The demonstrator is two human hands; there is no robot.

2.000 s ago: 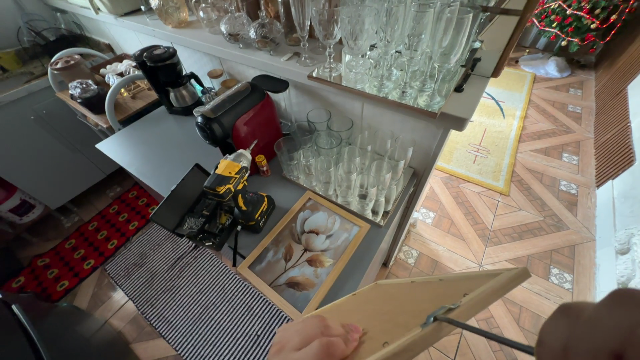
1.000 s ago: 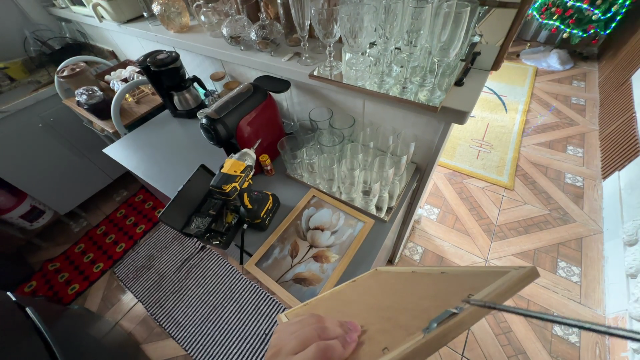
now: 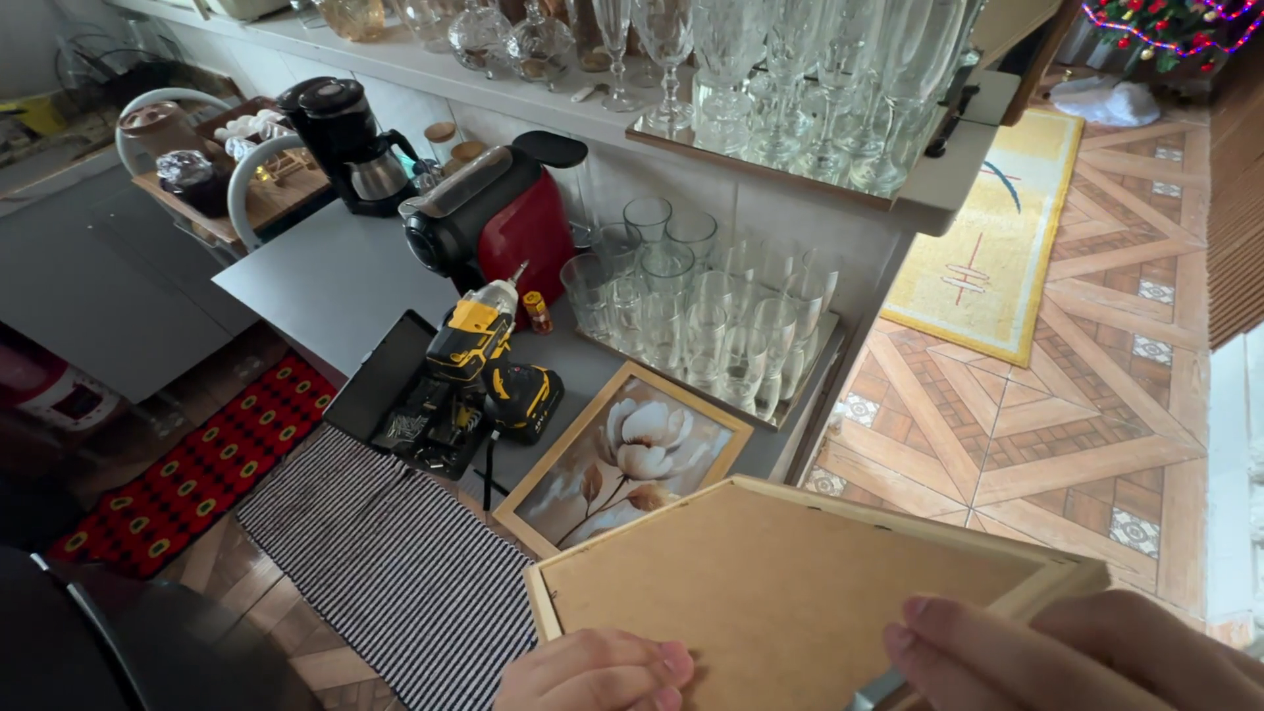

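A wooden picture frame (image 3: pixel 790 583) is turned with its brown backing board up. My left hand (image 3: pixel 597 671) grips its near left part, fingers over the backing. My right hand (image 3: pixel 1066 652) lies over the frame's right side, by a small metal piece (image 3: pixel 877 689) that its fingers partly hide; whether it holds a tool I cannot tell. Beyond the frame, a second framed picture of a white flower (image 3: pixel 632 454) rests on the grey counter. A yellow and black cordless drill (image 3: pixel 484 346) stands beside an open black case of bits (image 3: pixel 430 425).
Drinking glasses (image 3: pixel 691 326) stand on a mirrored tray near the counter's right end, with a red coffee machine (image 3: pixel 513 217) to their left. Above, stemmed glasses (image 3: pixel 810 89) crowd a ledge. A striped mat (image 3: pixel 395 563) and a yellow rug (image 3: pixel 997 237) lie on the floor.
My right hand has come onto the held frame's right side; a second ago only a thin metal shaft reached it from the right. My left hand keeps its hold.
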